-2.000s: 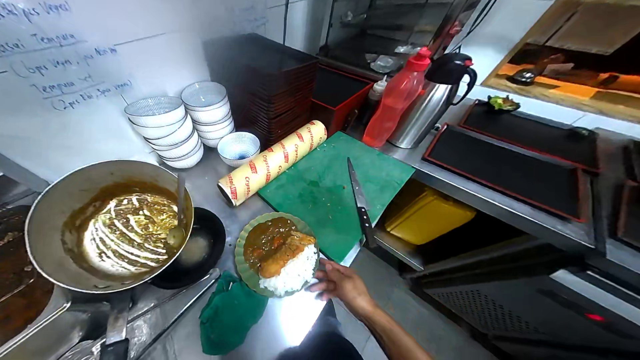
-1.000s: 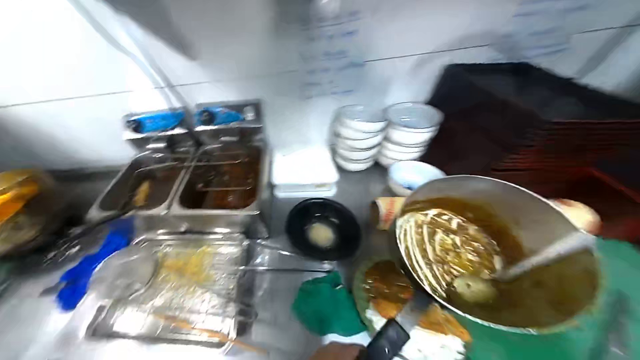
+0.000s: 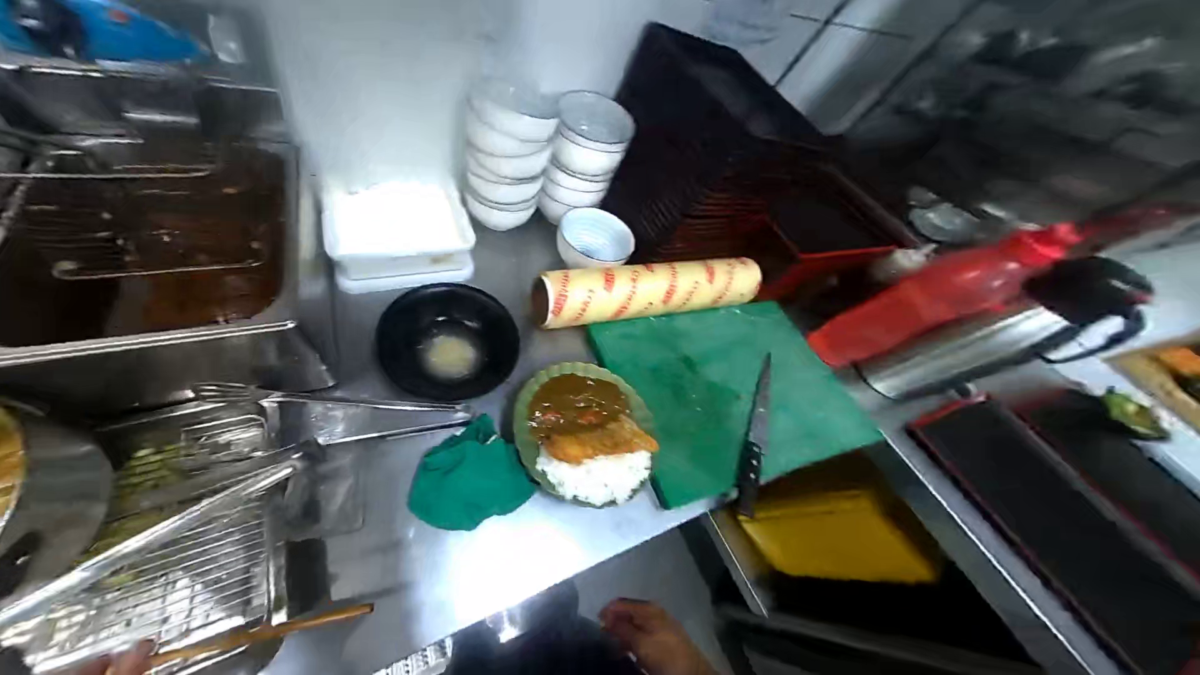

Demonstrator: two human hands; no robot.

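A scalloped green plate (image 3: 525,394) of brown curry, a fried cutlet (image 3: 600,441) and white rice (image 3: 595,476) stands on the steel counter. My right hand (image 3: 652,636) is below the plate, beyond the counter edge, with fingers curled and no held object visible. At the lower left corner, the fingers of my left hand (image 3: 131,659) show beside a thin wooden stick (image 3: 272,633); whether they grip it is unclear. A crumpled green cloth (image 3: 469,478) lies left of the plate. Right of it, a knife (image 3: 757,427) rests on a green cutting board (image 3: 694,375).
Metal tongs (image 3: 375,405), a wire rack (image 3: 206,562) and a cut-off round metal vessel (image 3: 70,487) are at left. Behind are a black bowl (image 3: 448,342), stacked white bowls (image 3: 586,141) and a patterned roll (image 3: 656,291). A red bottle (image 3: 947,291) stands right, beside a steel jug (image 3: 966,342).
The pan with a ladle, seen over the plate one second ago, has gone from there. My right hand, near the plate's edge two seconds ago, is now lower and away from it.
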